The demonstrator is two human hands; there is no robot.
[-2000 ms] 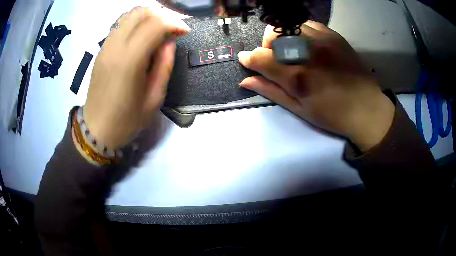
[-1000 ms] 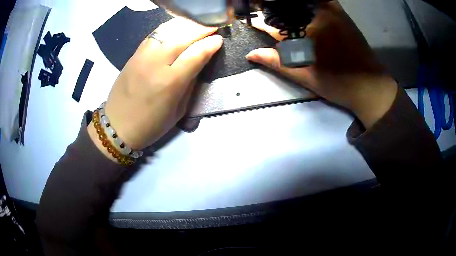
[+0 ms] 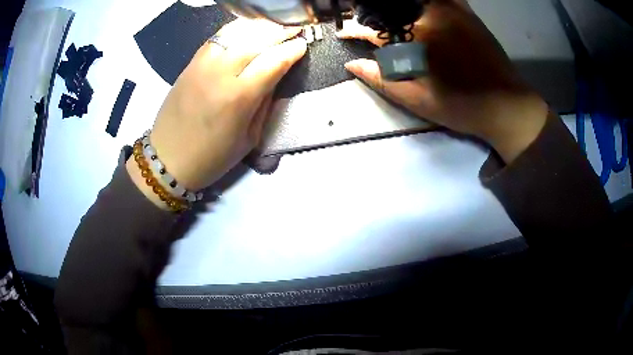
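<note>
A dark grey fabric piece [image 3: 323, 68] lies under the sewing machine head [image 3: 333, 10] at the top centre, and its left end shows beyond my left hand. My left hand [image 3: 225, 104] lies on the fabric, its thumb and forefinger close to the presser foot [image 3: 314, 32]. My right hand [image 3: 444, 87] rests on the fabric's right side, fingertips just right of the foot and partly behind the grey round knob [image 3: 402, 61]. The size label is not visible; fingers and machine head cover that area. The pale needle plate [image 3: 312, 123] shows below the fabric.
On the white table [image 3: 333, 215], a heap of loose black labels [image 3: 75, 80] and one single label [image 3: 121, 108] lie at left. A pale folder or packet [image 3: 31, 104] is at far left. Blue-handled scissors [image 3: 602, 142] lie at the right edge.
Since two seconds ago the fabric has shifted up and away, uncovering the pale plate; the label with "S" has gone from view. My left hand has moved right, close to the foot.
</note>
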